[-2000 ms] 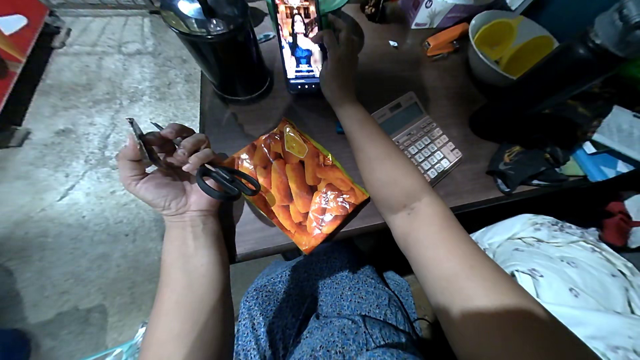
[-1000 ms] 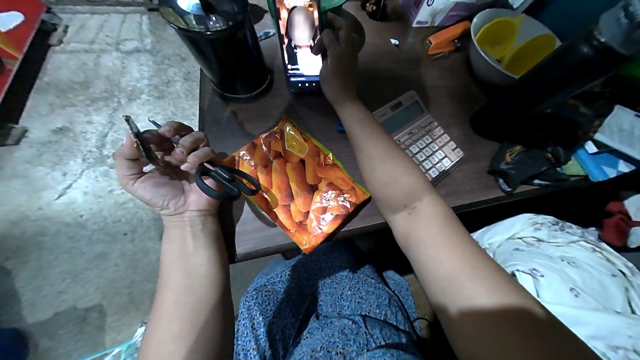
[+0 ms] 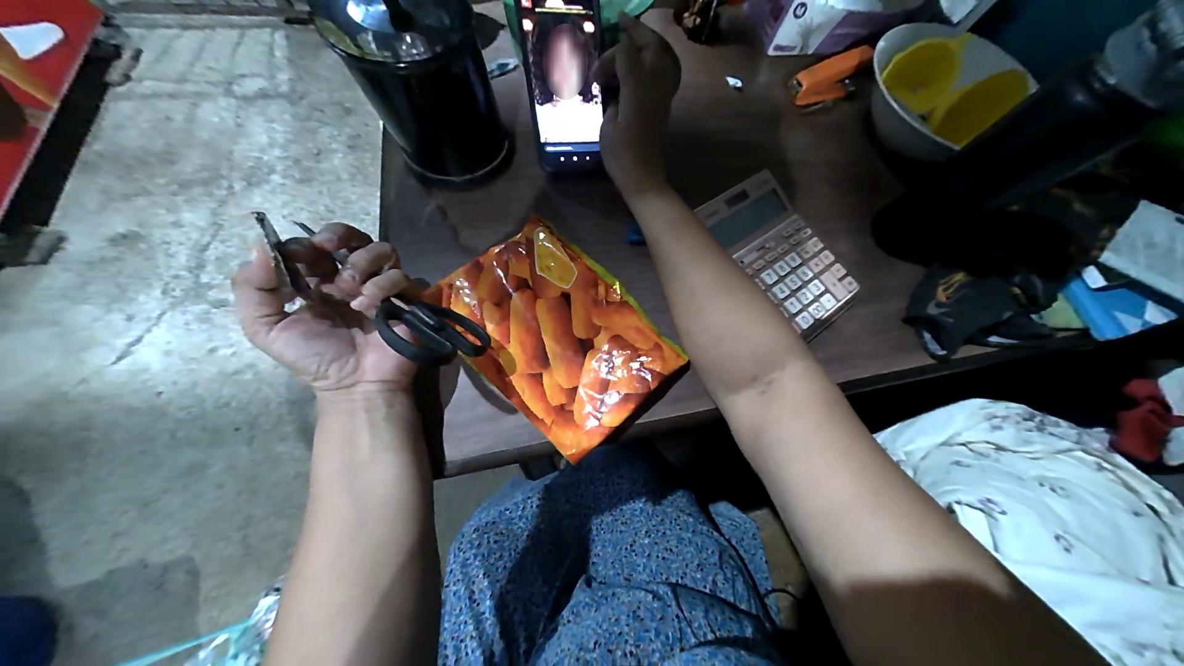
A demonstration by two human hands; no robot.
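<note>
My left hand (image 3: 328,305), palm up beyond the table's left edge, holds a pair of scissors (image 3: 430,331) with black handles pointing right. Between its thumb and fingers is also a small dark strip (image 3: 277,252), whose kind I cannot tell. The scissors' handles overlap the left corner of a shiny orange snack packet (image 3: 555,342) at the table's near edge. At the back, my right hand (image 3: 640,102) is at the right side of an upright smartphone (image 3: 566,88) with its screen lit, fingers bent by the screen. Whether it grips the phone is unclear.
A black lidded container (image 3: 439,102) stands left of the phone. Right of my right forearm lies a calculator (image 3: 782,254). Farther right are an orange stapler (image 3: 831,78), a white bowl (image 3: 888,120) with yellow pieces and a dark bottle (image 3: 1036,129). White patterned cloth (image 3: 1045,518) lies at lower right.
The picture on the phone screen has changed. Both hands, the scissors and the packet have stayed in nearly the same places.
</note>
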